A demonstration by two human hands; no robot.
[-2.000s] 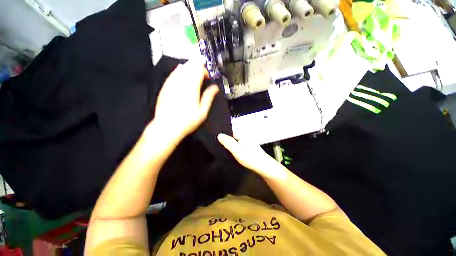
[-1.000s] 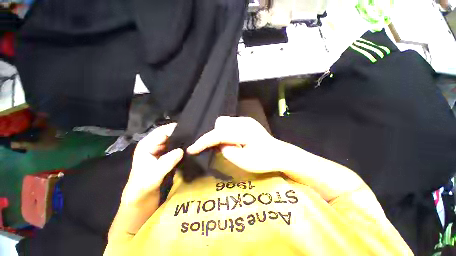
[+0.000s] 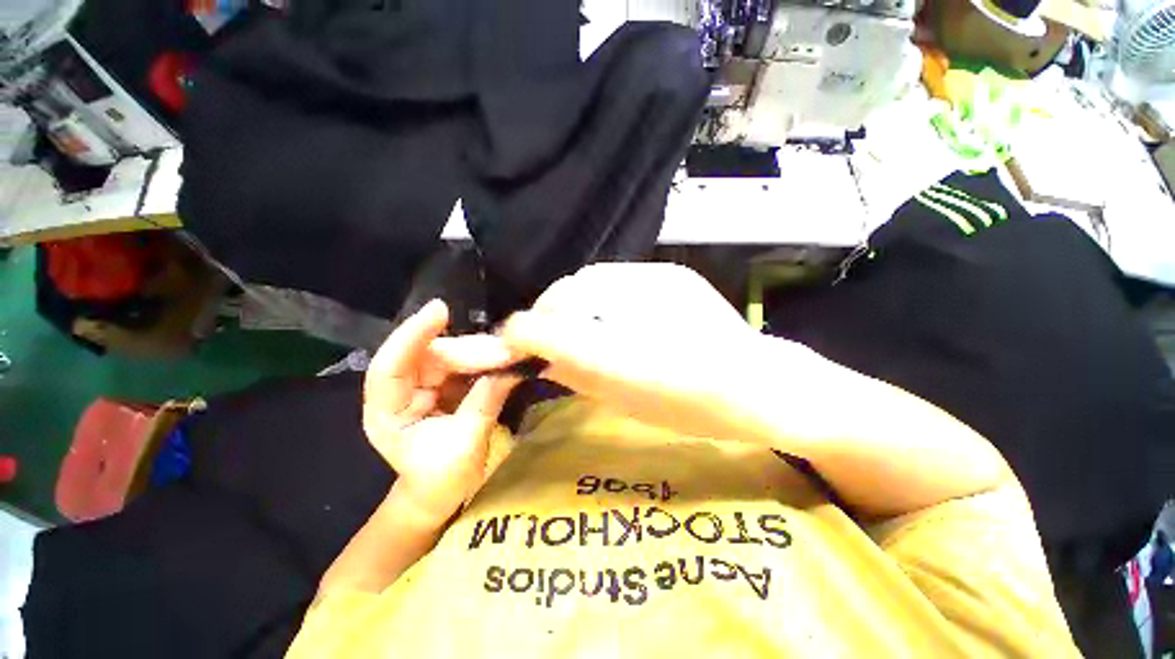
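The black cloth [image 3: 348,142] lies over the machine table's edge and hangs down toward my lap. My left hand [image 3: 432,393] is palm up near my chest, with thumb and forefinger on the cloth's dark edge. My right hand [image 3: 580,328] meets it there from the right and pinches the same edge. The pinched bit is mostly hidden by my fingers. A tiny whitish piece [image 3: 478,317] shows on the dark cloth just above my fingers. The overlock machine [image 3: 825,71] stands beyond the cloth, at the top.
A black stack with three pale green stripes [image 3: 966,207] hangs over the table's right side. Neon-green fabric [image 3: 977,119] lies behind it. The white table edge [image 3: 760,222] runs in front of the machine. A red stool [image 3: 110,457] is at the lower left, and another machine [image 3: 110,110] at the upper left.
Since the first frame, the cloth edge has come away from the needle area to my chest. Since the second, both hands have shifted slightly right, my left fingers have spread more, and the view takes in more of the machine.
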